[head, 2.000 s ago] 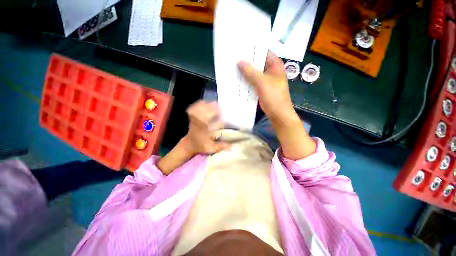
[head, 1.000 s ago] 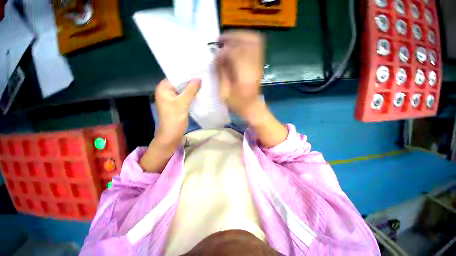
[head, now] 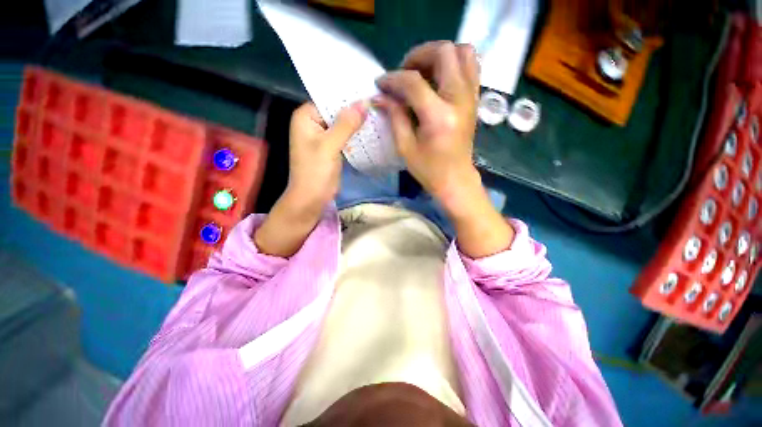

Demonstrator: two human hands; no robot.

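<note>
A white record sheet (head: pixel 322 62) with printed marks is held above the bench's front edge, its lower end curled. My left hand (head: pixel 322 150) pinches its lower left side between thumb and fingers. My right hand (head: pixel 434 117) is at its right side with bent fingers touching the paper; whether it also holds something small is hidden. Two round silver-white modules (head: pixel 524 115) lie on the dark green mat just right of my right hand.
An orange test fixture (head: pixel 576 71) holds a module at back right. A white slip (head: pixel 499 42) lies beside it. The left red foam tray (head: pixel 109 167) has blue and green lit units; the right tray (head: pixel 660 279) holds several silver-white modules. A cable (head: pixel 660 218) curves at right.
Since the earliest frame, my left hand has come onto the sheet and my right hand has shifted to its lower right. The sheet now curls and tilts left. The view swung right and back.
</note>
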